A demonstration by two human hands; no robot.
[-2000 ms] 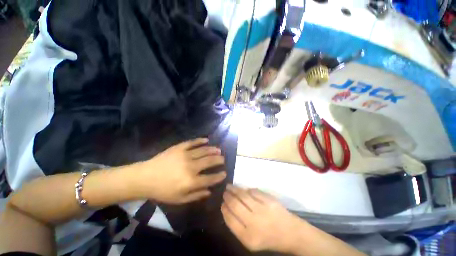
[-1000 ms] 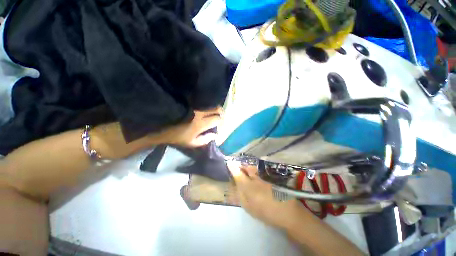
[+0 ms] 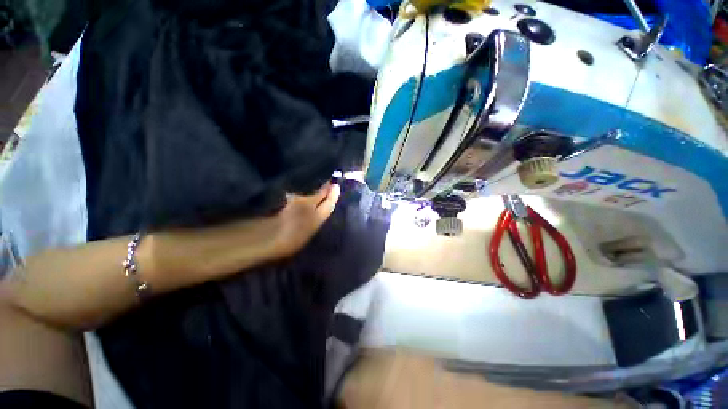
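Observation:
Thin black fabric (image 3: 215,136) lies in large folds left of the needle, and part of it runs under the bright glare at the white sewing machine (image 3: 447,96). My left hand (image 3: 307,220) is on the fabric just left of the needle, its fingers partly hidden by a fold, so its grip is unclear. My right hand (image 3: 375,383) is blurred at the bottom edge, beside the fabric's lower part; its fingers are cut off or hidden. Light grey fabric (image 3: 48,176) shows at the far left.
Red-handled scissors (image 3: 533,254) lie on the machine bed right of the needle. A dark pad (image 3: 650,329) is further right. A shiny metal guard (image 3: 507,84) stands on the machine head. Part of a blue basket (image 3: 706,391) shows at the lower right corner.
The view has swung back from the machine's top. The black fabric now spreads down over the table front. My right hand has moved from the needle down to the bottom edge.

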